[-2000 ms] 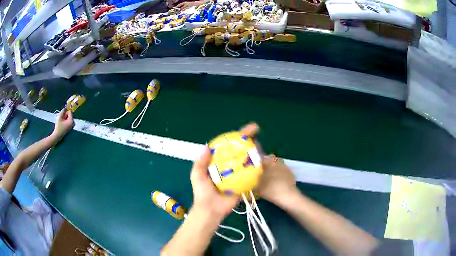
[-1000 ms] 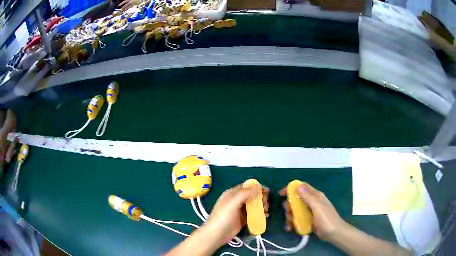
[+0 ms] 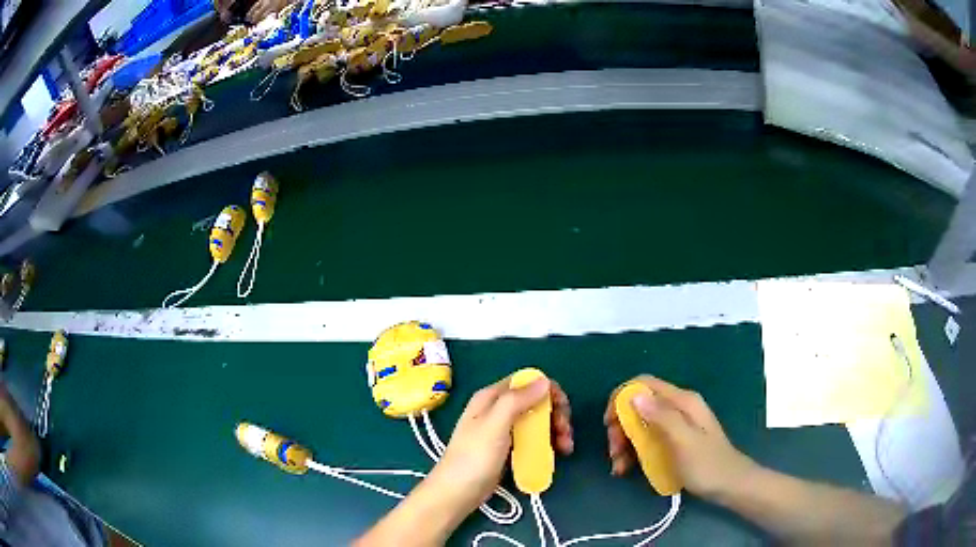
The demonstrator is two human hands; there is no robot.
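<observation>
My left hand [image 3: 484,433] holds an oblong yellow unit [image 3: 532,438], plain side up, with white cords trailing from its lower end. My right hand [image 3: 685,433] holds another oblong yellow unit [image 3: 651,443], plain side up and tilted, its white cord curving down to the left. The two units are apart, just above the green bench. A round yellow unit [image 3: 411,370] with blue and white patches lies left of my left hand. A slim banded unit [image 3: 272,448] lies further left, its cord running right.
A pale rail [image 3: 503,315] divides bench and belt. Two corded units [image 3: 226,234] lie on the belt [image 3: 514,203]. A yellow sheet [image 3: 829,358] overlaps a white sheet [image 3: 910,449] at right. Mixed stock [image 3: 353,48] is heaped at the back. Another person's arm [image 3: 16,438] shows at far left.
Two seconds ago both hands were at the raised round unit; it now lies on the bench and each hand holds an oblong unit. Since one second ago, the hands have barely moved; the view has shifted.
</observation>
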